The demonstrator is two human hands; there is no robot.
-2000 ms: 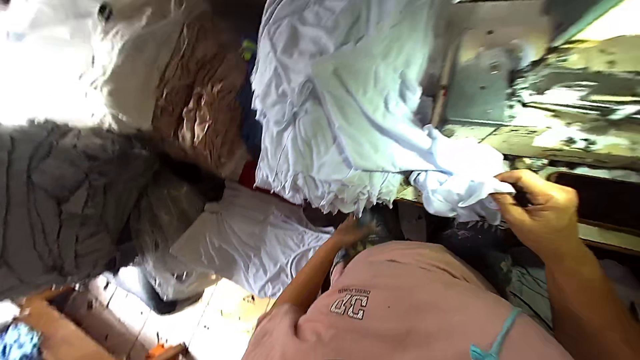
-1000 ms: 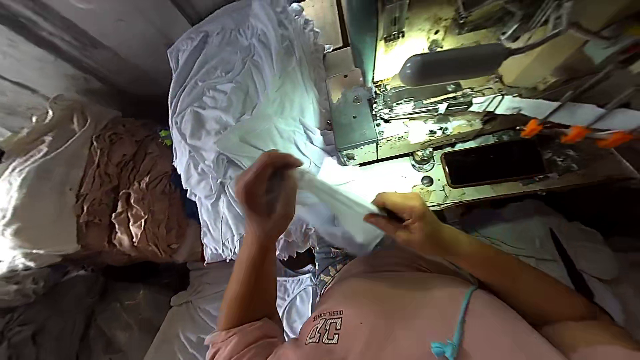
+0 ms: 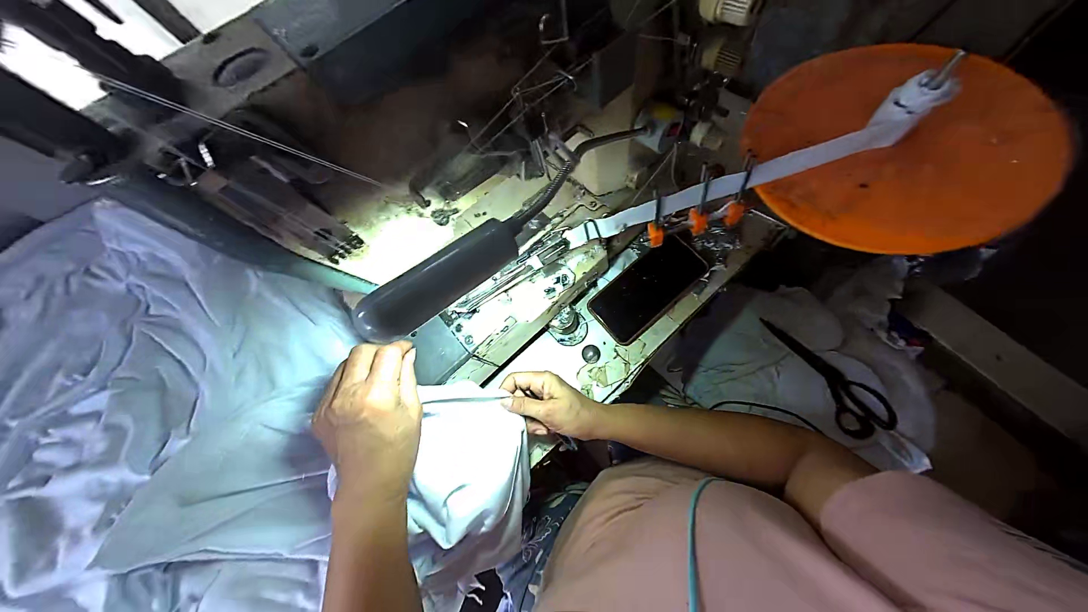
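A white cloth piece point(image 3: 467, 476) hangs between my hands, its upper edge stretched from one to the other. My left hand point(image 3: 371, 408) grips this edge at its left end, just below a grey gooseneck lamp point(image 3: 438, 276); the fingertips are partly hidden behind the hand. At the right end my right hand point(image 3: 548, 404) pinches the edge between thumb and fingers. Both hands are at the near side of a sewing machine point(image 3: 527, 293), lit by the lamp. A large pile of pale fabric point(image 3: 144, 408) lies to the left, touching or close to my left forearm.
A black phone point(image 3: 648, 289) lies on the machine table. White tape point(image 3: 680, 202) runs from a large orange disc point(image 3: 918, 149) through orange-tipped guides point(image 3: 699, 222). Black-handled scissors point(image 3: 837, 387) rest on white cloth at the right. The machine's grey arm point(image 3: 212, 221) crosses at upper left.
The view has swung far toward the machine. The cloth was bunched in my right hand, with my left hand lower down; now both hands hold its edge stretched out.
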